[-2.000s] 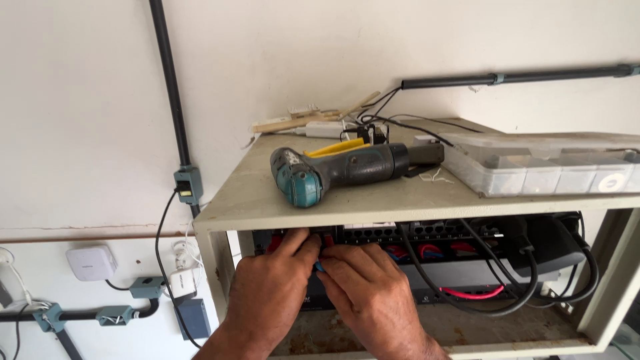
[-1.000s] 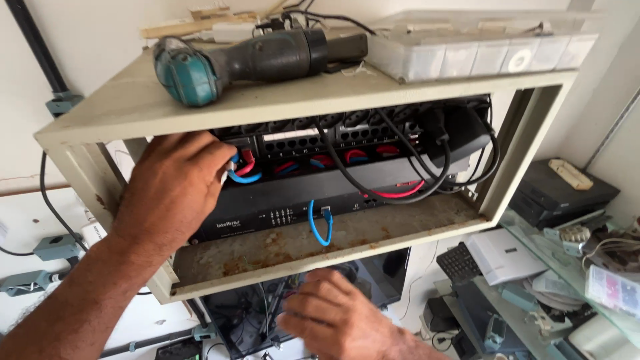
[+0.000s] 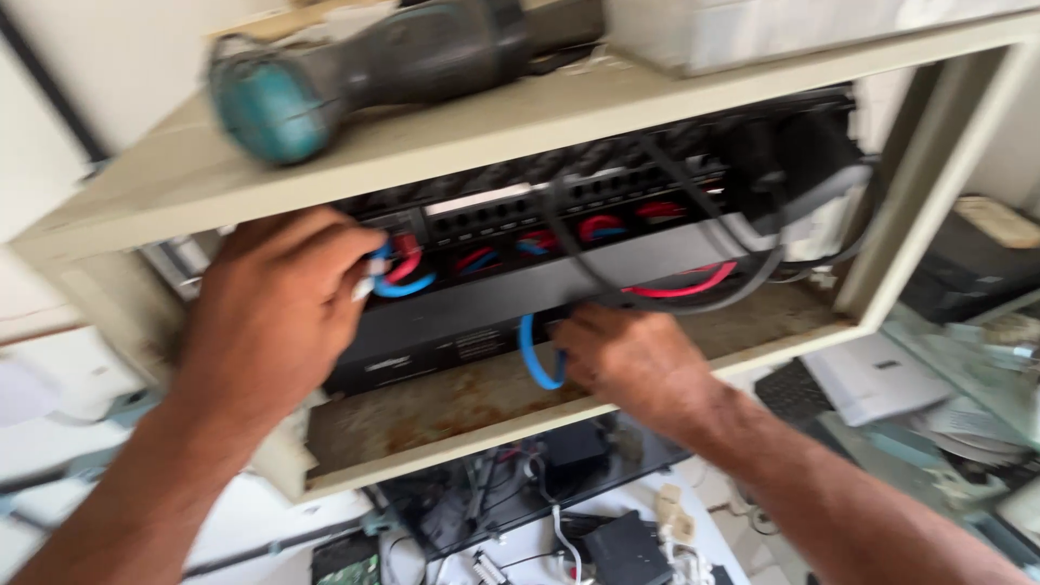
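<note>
My left hand (image 3: pixel 280 301) is at the left end of the rack, its thumb and forefinger closed on a blue network cable (image 3: pixel 404 288) next to a red one (image 3: pixel 406 258). My right hand (image 3: pixel 630 353) reaches to the front of the lower black rack unit (image 3: pixel 422 349), its fingertips beside a looped blue cable (image 3: pixel 532 357); fingers hide the cable's end and the port, so I cannot tell whether they grip it. Above runs a patch panel (image 3: pixel 504 210) with red and blue cables. Black power cables (image 3: pixel 581 260) hang across the front.
On top of the beige metal cabinet (image 3: pixel 487 134) lie a teal and black power tool (image 3: pixel 280 110) and a clear plastic organizer box (image 3: pixel 731 36). The cabinet's front lip (image 3: pixel 455 451) edges the opening. Below are a dark screen (image 3: pixel 520 479) and loose electronics; a glass shelf stands at right.
My right hand has moved up from below the cabinet to the blue cable at the lower unit. My left hand stays at the left-end cables. The view is closer.
</note>
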